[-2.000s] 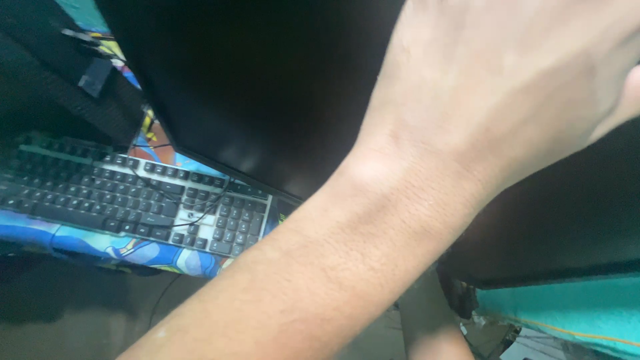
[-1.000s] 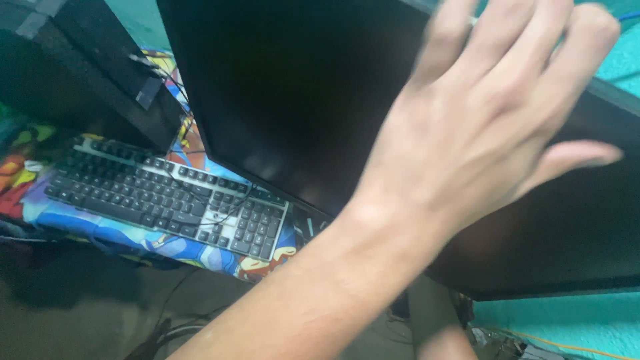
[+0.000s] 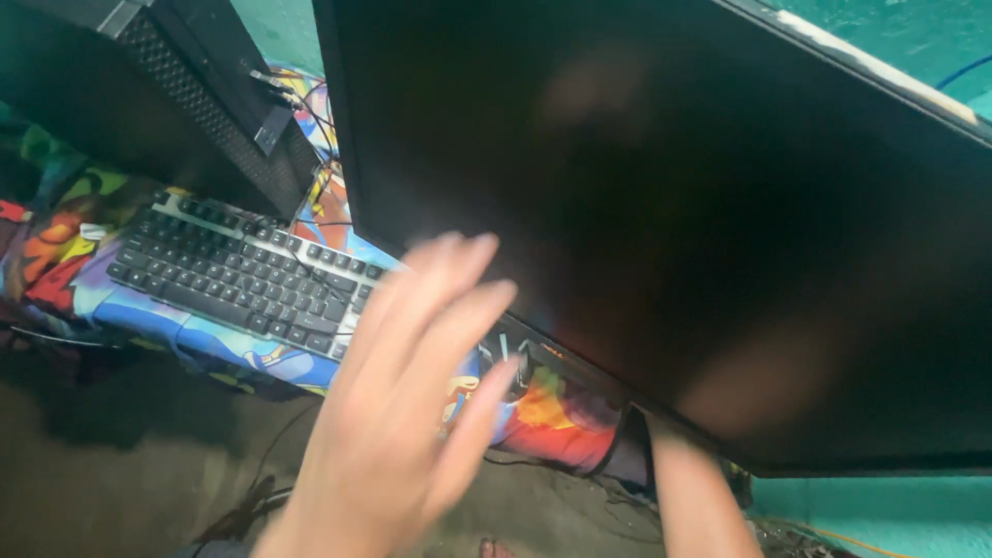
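Note:
My left hand (image 3: 422, 372), blurred by motion, is held up with its fingers apart and nothing in it. It is in front of the lower left edge of a black Dell monitor (image 3: 620, 217), overlapping the right end of a keyboard (image 3: 232, 271) with black keys. From the bottom right, my right forearm (image 3: 697, 496) reaches up behind the monitor's lower edge, which hides the right hand. The monitor's screen is dark and looks tilted in this view. A dark object, perhaps a mouse (image 3: 515, 372), lies below the monitor, partly behind my left thumb.
A black computer tower (image 3: 209, 101) with a perforated panel stands at the upper left. Thin cables (image 3: 314, 116) run beside it and over the keyboard. A colourful patterned cloth (image 3: 170, 325) covers the table. Behind is a teal wall (image 3: 914, 39). More cables lie low on the floor.
My left hand has come down from the monitor's upper part to its lower left edge. The right forearm still reaches behind the monitor. The view has shifted, showing more of the tower and table.

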